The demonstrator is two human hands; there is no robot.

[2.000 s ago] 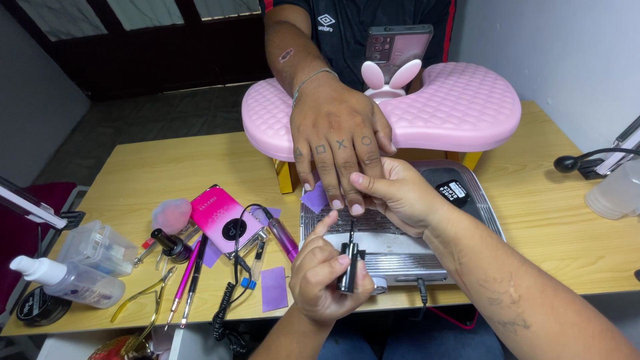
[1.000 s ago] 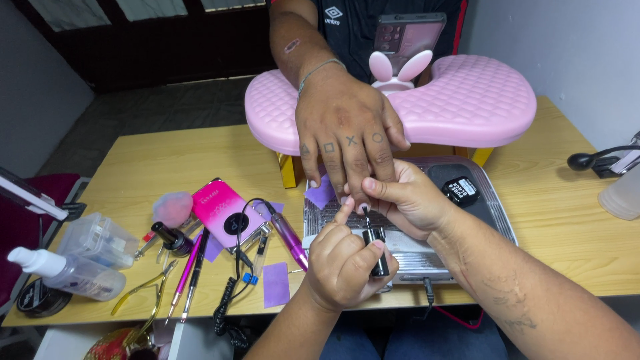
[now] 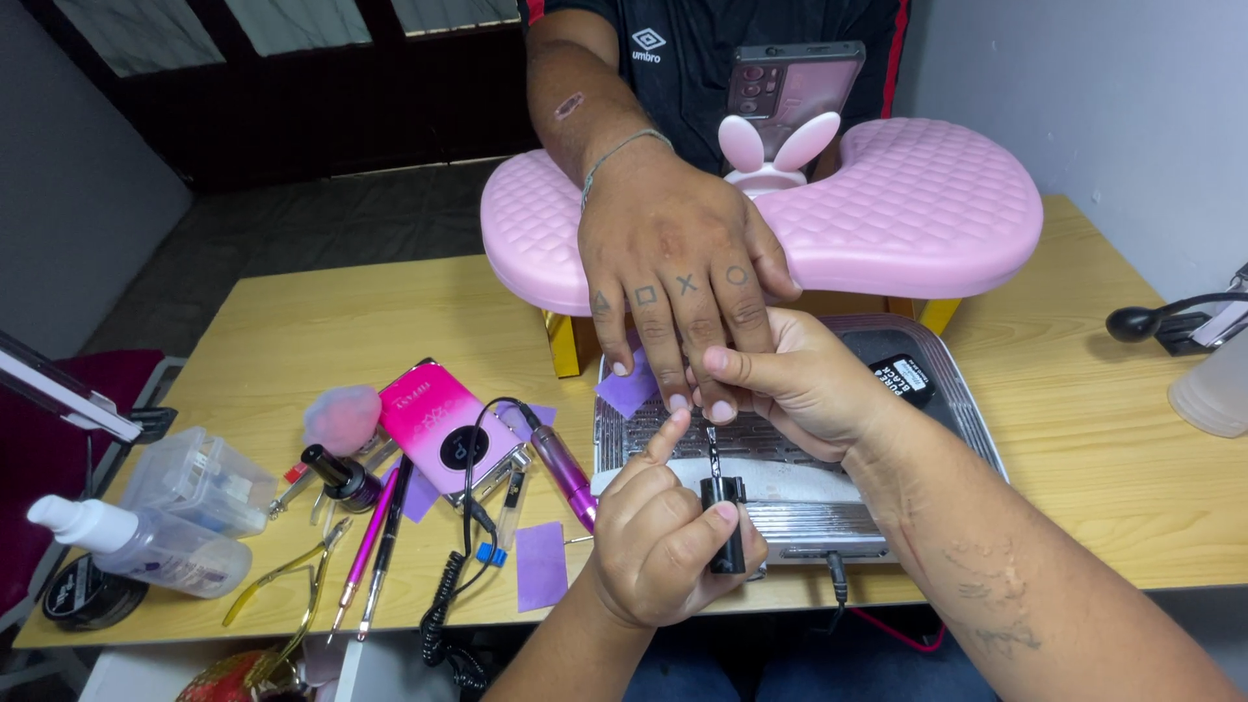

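Observation:
My left hand [image 3: 668,541] grips the black cap of a nail polish brush [image 3: 721,526], its bristles pointing up near a fingertip of the other person's hand [image 3: 678,244]. My left index finger reaches up to another of that person's nails. My right hand [image 3: 804,385] holds the person's fingers from the right, thumb on top. Below them lies a silver nail dust collector [image 3: 819,536] with a metal grille. A round black-lidded container [image 3: 902,378] rests on its right side. The person's wrist lies over a pink quilted armrest [image 3: 907,214].
On the left are a pink nail drill control unit [image 3: 434,414], its purple handpiece [image 3: 563,473], a dark polish bottle [image 3: 341,478], slim brushes [image 3: 366,546], gold nippers [image 3: 302,575], a spray bottle [image 3: 166,551] and a plastic box [image 3: 200,478]. A phone [image 3: 795,93] stands behind the armrest.
The brush, near a nail one second ago, now sits slightly below the fingertip. My left hand tilted the cap and then brought it back upright. My right hand keeps its hold on the person's fingers.

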